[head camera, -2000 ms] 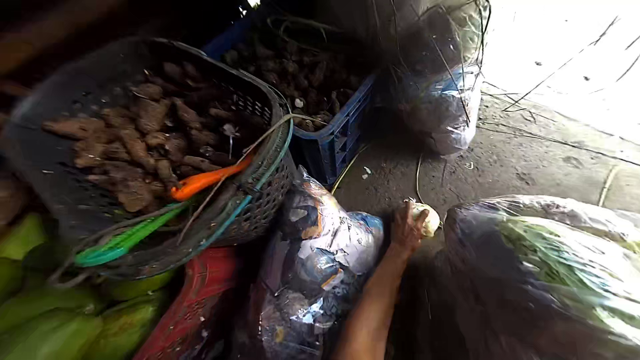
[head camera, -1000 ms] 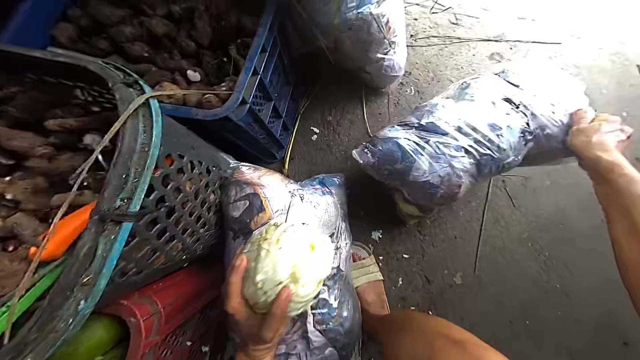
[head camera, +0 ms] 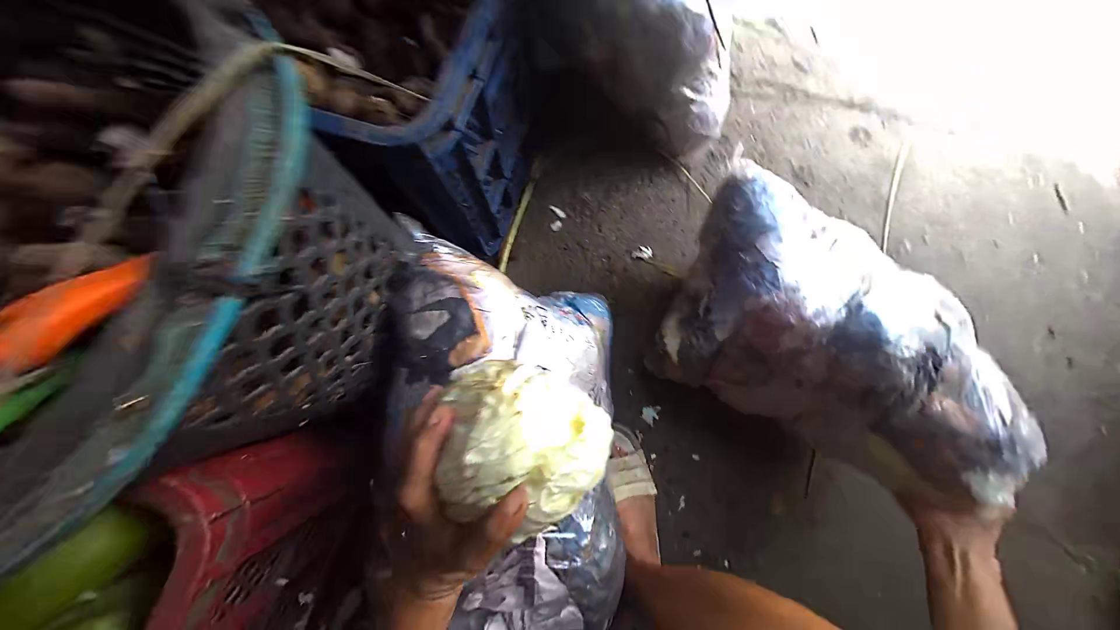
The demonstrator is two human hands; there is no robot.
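Observation:
My left hand [head camera: 437,499] grips a pale, leafy round vegetable [head camera: 525,442], which looks like a cabbage head, from its left and lower sides. Below and behind it stands a filled clear plastic bag [head camera: 569,337] with printed or patterned contents. On the right, my right hand [head camera: 958,516] holds the lower right end of a second long, filled plastic bag [head camera: 840,324], tilted over the floor. The fingers of that hand are mostly hidden by the bag.
At left are a black perforated basket [head camera: 297,297] of brown roots, an orange-handled tool [head camera: 70,311], a red crate [head camera: 254,490] beside green produce [head camera: 70,551], and a blue crate [head camera: 472,149]. Another filled bag [head camera: 674,79] stands at the top. My foot [head camera: 634,499] is on the floor.
My left hand still holds the vegetable. The long bag in my right hand has swung, its held end now lower and its other end higher. Two seconds ago the vegetable was out over the floor.

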